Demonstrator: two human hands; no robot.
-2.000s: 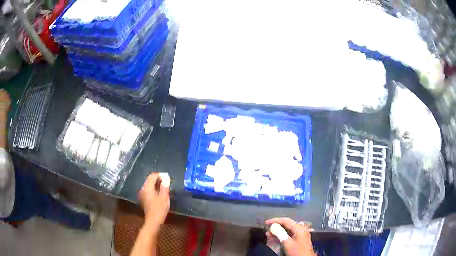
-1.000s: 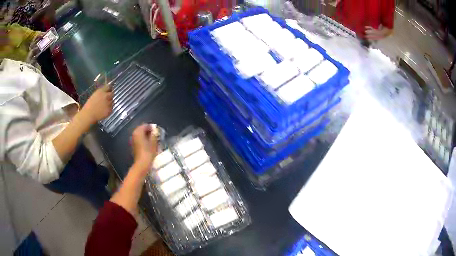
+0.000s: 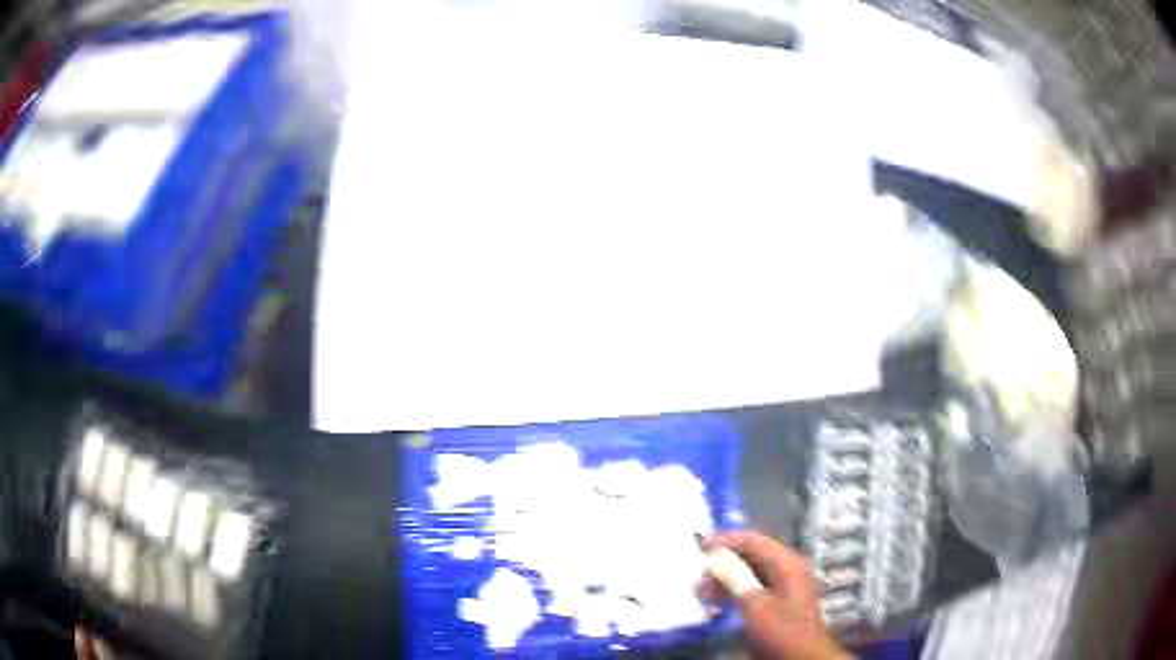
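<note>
My right hand [image 3: 779,603] is at the right edge of the blue parts tray [image 3: 415,587], fingers curled over its rim. A pale elongated thing shows at its fingertips; blur hides whether it is a finger cot or a held part. The tray holds a loose heap of small white plastic parts [image 3: 587,529]. A sliver of my left hand [image 3: 88,643] seems to show at the bottom left edge, mostly cut off, below the clear blister tray of white cylindrical bodies [image 3: 152,516]. What it holds is hidden.
Stacked blue trays [image 3: 155,284] stand at upper left. A large white sheet or tray [image 3: 593,232] lies behind the parts tray. A clear blister tray of rod parts [image 3: 871,522] is at right, with clear bags [image 3: 1019,477] beyond. A white slatted tray [image 3: 1006,619] is at lower right.
The view has swung from the left side back to the parts tray. My left hand has gone from above the bodies tray to the frame edge. My right hand is back in view.
</note>
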